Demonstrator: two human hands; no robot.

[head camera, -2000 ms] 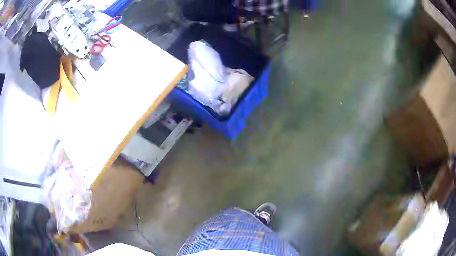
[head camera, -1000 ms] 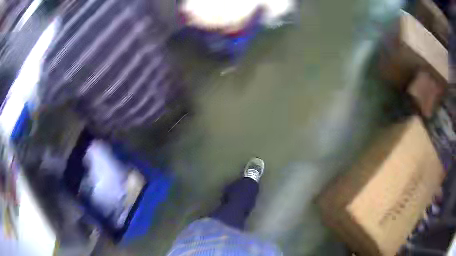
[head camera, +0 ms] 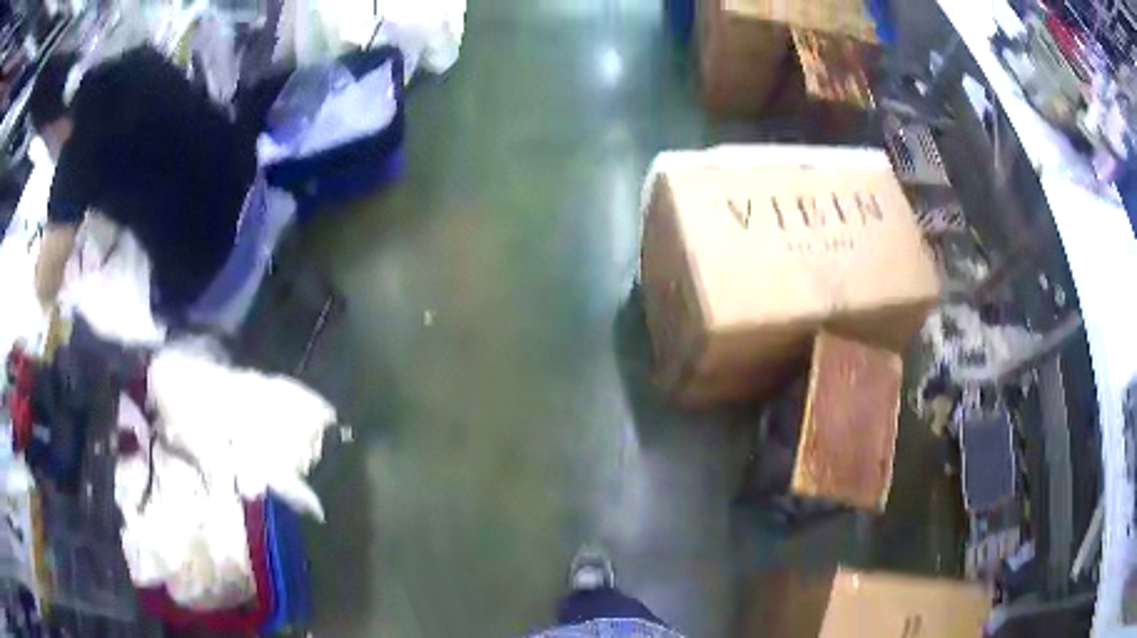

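Observation:
Neither of my hands is in view. Below me show the front of my clothing and one shoe (head camera: pixel 592 571) on the green floor (head camera: pixel 499 312). A large brown carton (head camera: pixel 798 280) with dark printed letters stands on the floor ahead to the right. A brown wooden stool top (head camera: pixel 850 421) is against its near side. On the left, white cloth (head camera: pixel 237 430) is heaped over a red bin (head camera: pixel 259 561) beside a blue bin (head camera: pixel 289 561).
A person in dark clothing (head camera: pixel 162 162) bends over white cloth at the left. A dark blue bin (head camera: pixel 355 162) holds pale pieces. More cartons stand at the top right (head camera: pixel 742 62) and bottom right (head camera: pixel 898 604). Machine benches (head camera: pixel 1079 262) line the right edge.
The view has moved forward along the aisle. The bench with scissors and the striped dark clothing have left the picture; the printed carton and the white cloth heap now show clearly.

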